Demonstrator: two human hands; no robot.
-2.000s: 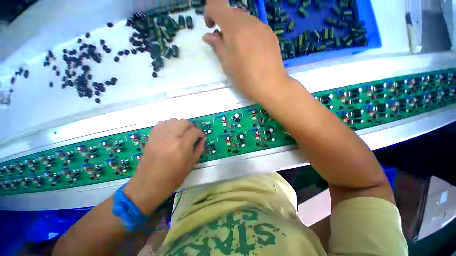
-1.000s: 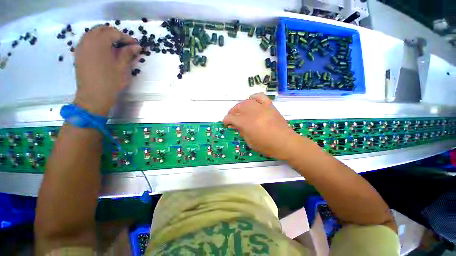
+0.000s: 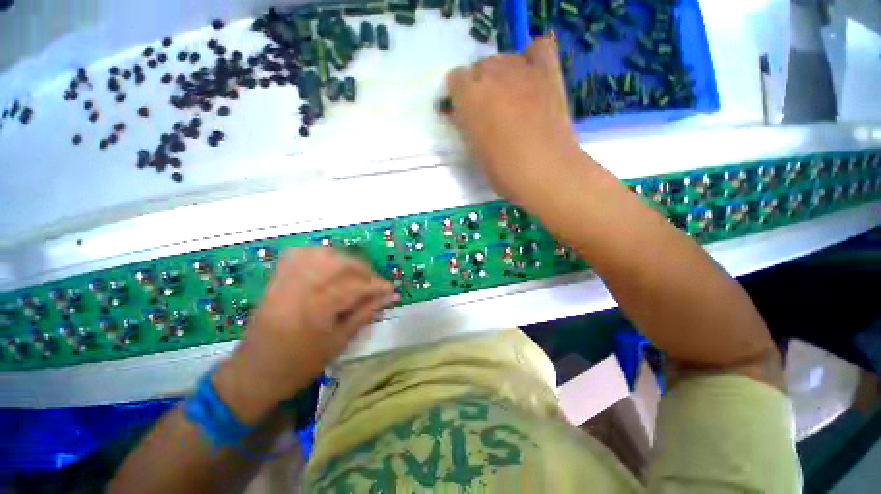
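Note:
A long green circuit board strip (image 3: 435,259) with two rows of small parts lies across the view. My left hand (image 3: 319,304), slightly blurred, is over the strip left of centre, fingertips together near its lower edge; whether it holds a part is hidden. My right hand (image 3: 512,96) is over the white bench at the left edge of the blue bin (image 3: 713,58), fingers curled. A small dark part shows at its left fingertips. Large dark green capacitors (image 3: 333,53) and small black capacitors (image 3: 208,87) lie loose on the bench.
White rail edges (image 3: 464,314) run along both sides of the strip. A blue strap (image 3: 217,410) is on my left wrist. Open cardboard boxes (image 3: 604,396) stand below the rail. A grey object (image 3: 809,82) stands at the upper right.
My left hand has come from the small black capacitors down onto the board strip. My right hand has moved from the strip up to the bench beside the bin. The view has shifted and tilted.

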